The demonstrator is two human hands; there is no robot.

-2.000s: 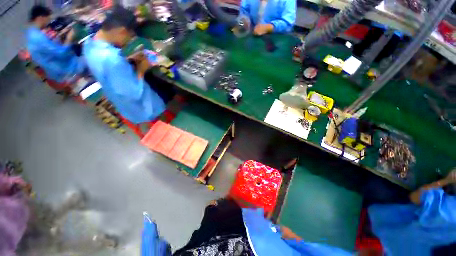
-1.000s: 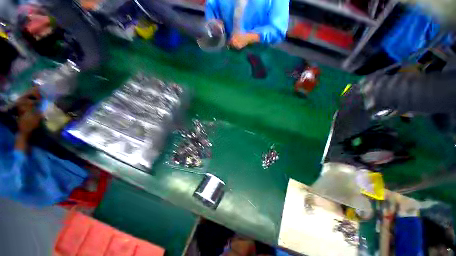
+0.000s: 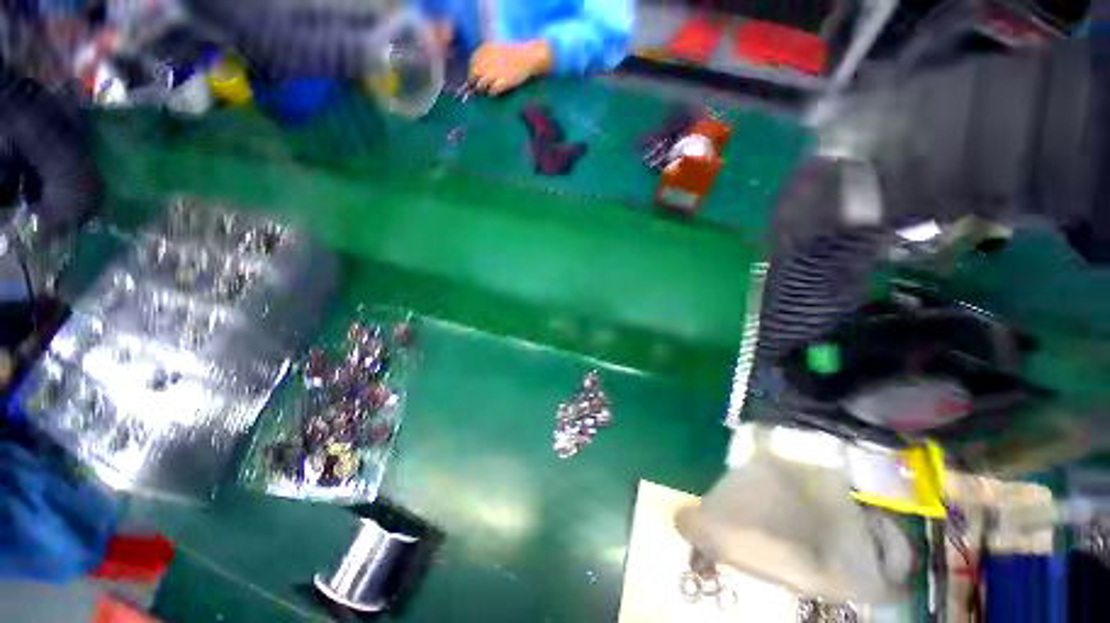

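Observation:
Neither of my hands shows in the head view. Nearest in front of me, a solder spool (image 3: 368, 565) with silver wire and dark flanges lies on the green bench at lower left. A pile of dark silver assemblies (image 3: 331, 420) lies behind it on a clear sheet or bag. A smaller heap of silver parts (image 3: 583, 415) lies to the right. Pale paper (image 3: 650, 562) at the lower right bears several rings (image 3: 706, 587) and a heap of small metal parts (image 3: 828, 611), partly cut off by the bottom edge. The picture is blurred.
A blister tray (image 3: 158, 365) of assemblies stands at left. A translucent funnel hood (image 3: 791, 523) hangs over the paper, with a ribbed duct (image 3: 818, 274), black fan (image 3: 925, 365) and yellow bin (image 3: 919, 477) behind. A blue box (image 3: 1025, 589) is at lower right. A person's hand (image 3: 508, 66) is across the bench.
The view has moved closer over the bench and shifted, so the spool and piles now sit lower and further left. The stool seen earliest is out of view.

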